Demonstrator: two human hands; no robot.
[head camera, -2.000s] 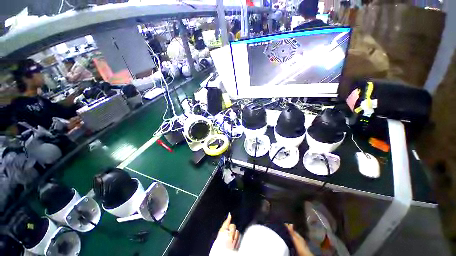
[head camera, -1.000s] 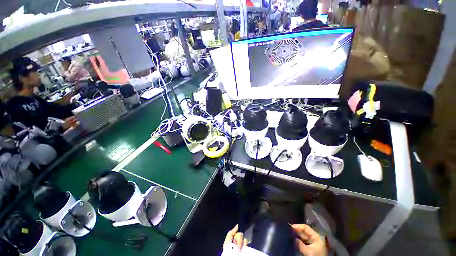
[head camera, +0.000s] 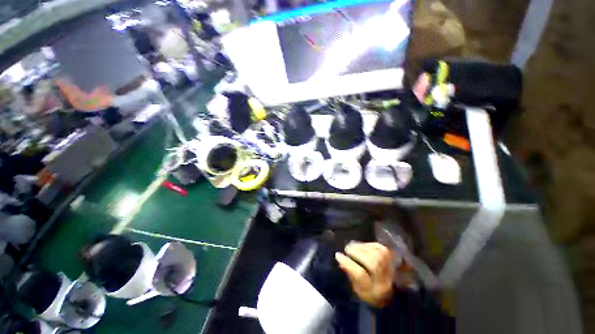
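A dome camera with a white shell (head camera: 293, 303) and a dark head is low in front of me, tilted and cut off by the bottom edge. My right hand (head camera: 368, 271) is just right of it, fingers bent, fingertips over the dark area beside the head. Blur hides whether they grip it. My left hand is not visible. Three dome cameras (head camera: 388, 147) stand on the black bench. More dome cameras lie on the green bench (head camera: 212, 225), one (head camera: 121, 264) nearest.
A monitor (head camera: 339, 52) stands behind the black bench (head camera: 417, 189). A white mouse (head camera: 445, 167) and orange item (head camera: 457, 141) are at right. A yellow tape roll (head camera: 250, 175), white ring housing (head camera: 222, 158) and cables are at the corner. A grey-white frame bar (head camera: 484, 156) crosses at right.
The view has swung right and down. The held camera has turned, its white shell now at left. My right hand has gone from the camera's right side to above it; my left hand has left view.
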